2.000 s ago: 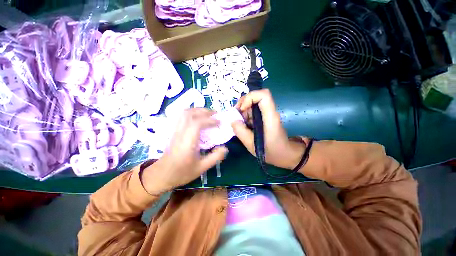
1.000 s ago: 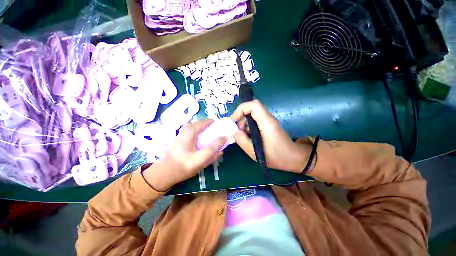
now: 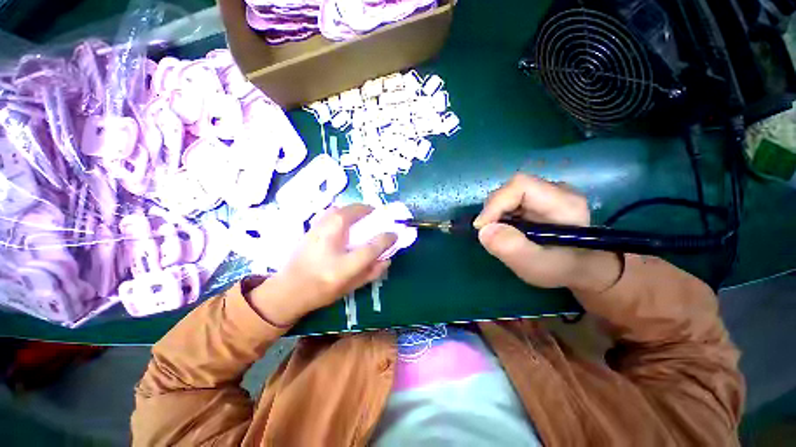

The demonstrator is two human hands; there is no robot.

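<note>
My left hand (image 3: 325,262) holds a pale pink housing (image 3: 381,229), nearly white in the glare, above the green bench. My right hand (image 3: 543,234) grips the black handle of a soldering iron (image 3: 602,237), lying almost level. The iron's thin metal tip points left and meets the right part of the housing; whether it touches a white insert there cannot be told. A loose pile of small white inserts (image 3: 393,122) lies beyond my hands. Other housings (image 3: 307,194) lie beside and beyond my left hand.
A clear bag (image 3: 52,192) full of pink housings lies far left. An open cardboard box (image 3: 349,65) with stacked housings stands at the top. A black fan (image 3: 589,72) and cables are upper right. Thin translucent strips (image 3: 351,309) lie near the bench edge.
My right hand has moved right, off the housing, and the iron has swung from upright to level with its tip now at the housing. My left hand still holds the housing.
</note>
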